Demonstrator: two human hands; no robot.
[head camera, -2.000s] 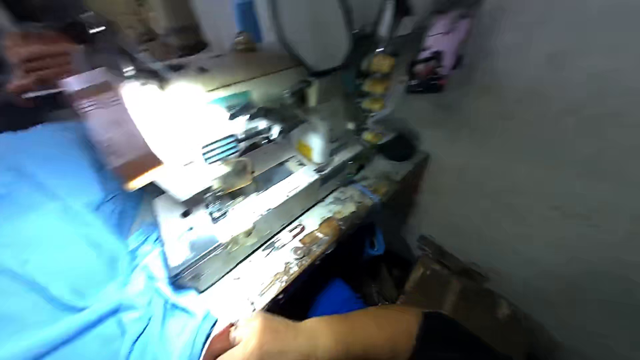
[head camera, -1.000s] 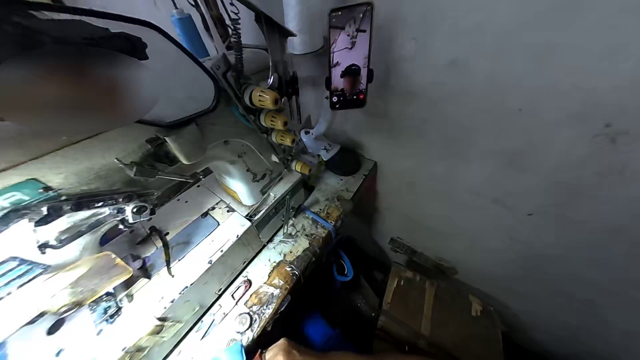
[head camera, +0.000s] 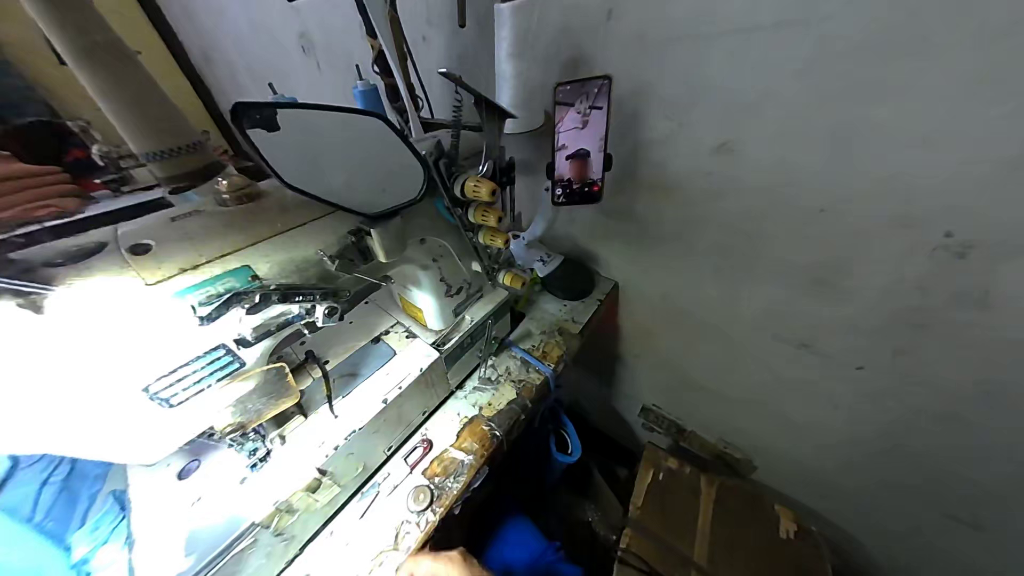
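Observation:
Only a small part of one hand, apparently my right hand (head camera: 444, 563), shows at the bottom edge, beside the worn, taped edge of the sewing table (head camera: 472, 440). Its fingers are mostly cut off, so whether it holds anything is hidden. My left hand is out of the frame. An industrial overlock sewing machine (head camera: 432, 288) fills the left half, its lamp glare washing out part of it. Light blue fabric (head camera: 56, 496) lies at the lower left, next to the machine's bed. A bobbin-like metal disc (head camera: 420, 498) and a small red-handled tool (head camera: 418, 454) rest on the table.
A mirror (head camera: 344, 160) stands above the machine, beside yellow tension dials (head camera: 478, 189). A phone (head camera: 582, 140) on a holder is near the grey wall (head camera: 800, 240). A taped cardboard box (head camera: 720, 512) sits at the lower right. Blue cloth (head camera: 528, 548) hangs below the table.
The view has swung widely, and the light blue fabric now shows only at the lower left. The forearm and hand seen at the bottom two seconds ago now show only as a small part.

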